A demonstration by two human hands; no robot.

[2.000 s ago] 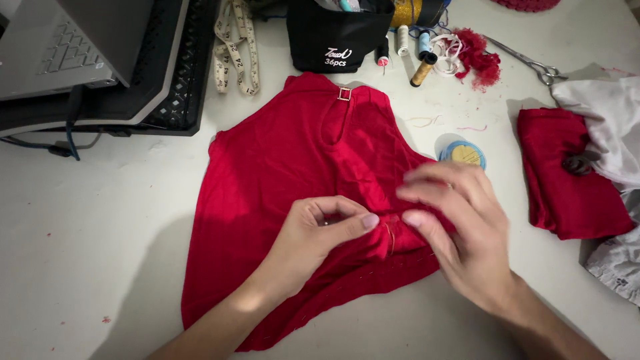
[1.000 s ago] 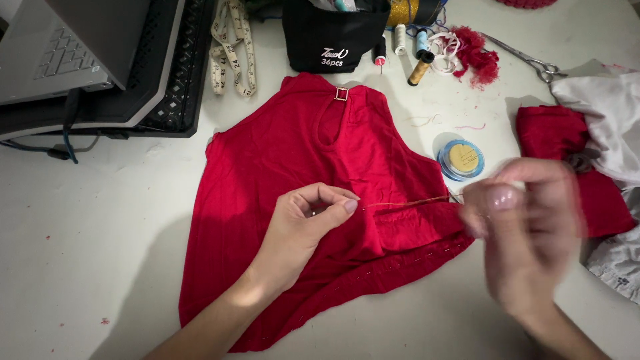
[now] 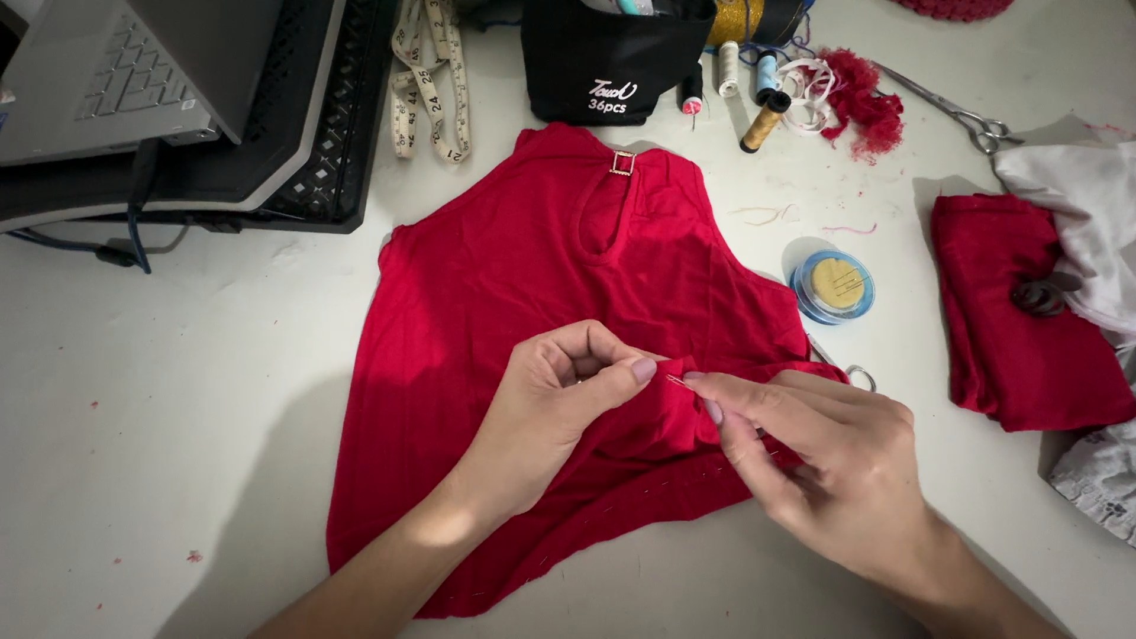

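Note:
A red sleeveless garment [image 3: 479, 293] lies on the white table, with a small metal buckle [image 3: 623, 162] above its keyhole opening. Over its lower right part, my left hand [image 3: 568, 390] pinches a fold of the red fabric between thumb and forefinger. Close beside it, my right hand [image 3: 799, 435] holds a thin sewing needle [image 3: 676, 380] between thumb and fingertips, its point toward the fold. Pale stitches run along the lower hem. A round blue pin case [image 3: 832, 286] with needles on its yellow centre sits right of the garment, near partly covered small scissors [image 3: 859, 377].
A laptop [image 3: 133, 80] on a black stand is at the upper left, beside a measuring tape [image 3: 430, 84]. Behind the garment are a black pouch [image 3: 612, 62], thread spools [image 3: 765, 122] and scissors [image 3: 958, 111]. Folded red fabric [image 3: 1012, 311] and white cloth [image 3: 1092, 200] lie right.
My right hand was drawn out to the right with a thread stretched from the fabric one second ago; it is now back close to my left hand. The left hand keeps its pinch.

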